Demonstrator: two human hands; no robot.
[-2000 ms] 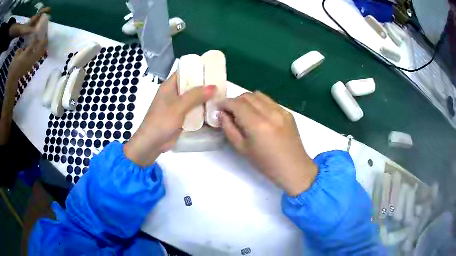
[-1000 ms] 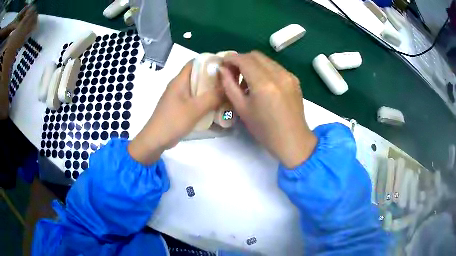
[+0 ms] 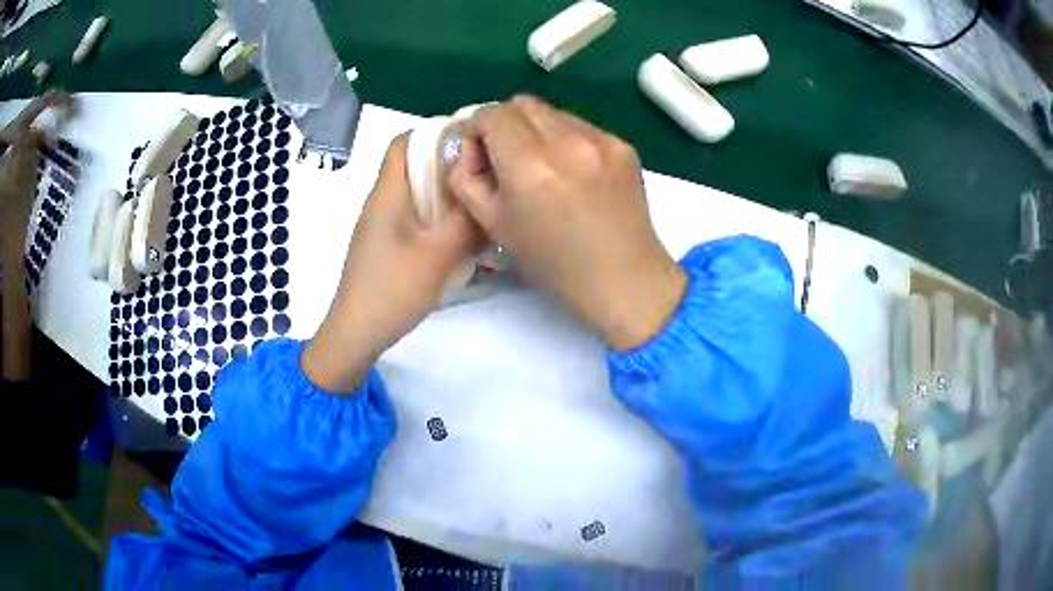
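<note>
My left hand [image 3: 398,254] is closed around cream device housings [image 3: 425,173], held above the white tabletop. I cannot tell how many it holds, as my hands hide much of them. My right hand [image 3: 554,208] is over their upper end, its thumb and finger pinched at a small whitish shiny spot [image 3: 452,148]. Whether that is a loose clear piece or part of the housing cannot be told. A small marked end shows below my right hand. Two small dark marked labels [image 3: 437,429] lie on the tabletop below my hands.
Rows of black round pads [image 3: 231,266] lie at left, several housings [image 3: 150,225] on them. A grey wrapped post [image 3: 303,87] stands at the green belt [image 3: 462,52], which bears more housings. A tray of housings [image 3: 912,283] is at right. Another person's hand [image 3: 17,173] is far left.
Both hands still work at the housings, now turned so that their upper end is under my right fingers. Housings on the belt have shifted left in the view, and the view has turned.
</note>
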